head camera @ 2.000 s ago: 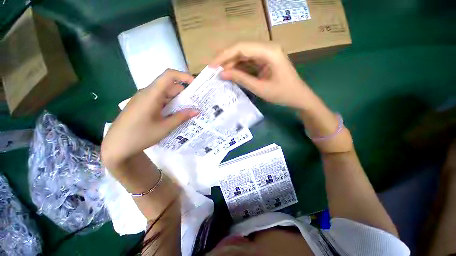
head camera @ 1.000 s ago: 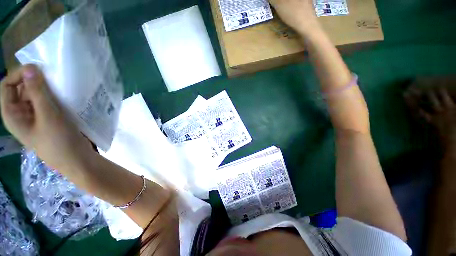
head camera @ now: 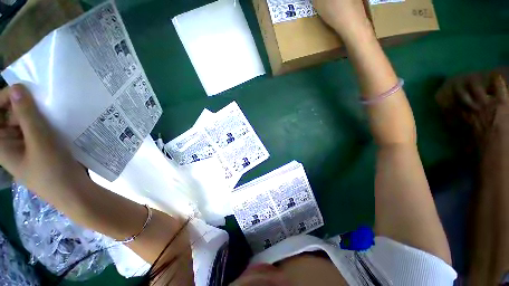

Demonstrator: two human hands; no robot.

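Note:
My left hand (head camera: 25, 131), cut by the left edge, holds up a label sheet (head camera: 109, 131) with one bare quarter and three printed labels. My right hand (head camera: 345, 17) is at the top edge, over a brown cardboard box (head camera: 312, 44); its fingertips are cut off by the frame. A printed sticker label (head camera: 291, 10) lies on that box, left of the hand. Another label (head camera: 386, 1) shows partly at the top edge on the box to the right.
A blank white stack (head camera: 217, 47) lies left of the boxes. Loose label sheets (head camera: 237, 137), white backing paper (head camera: 153, 179) and a stack of label sheets (head camera: 279, 204) lie near my body. A plastic bag (head camera: 53, 229) is at left. Another person's hand (head camera: 474, 98) is at right.
From holding the sheet with both hands, my left hand has moved left with it and my right hand has gone up onto the box. A label now lies on the left box.

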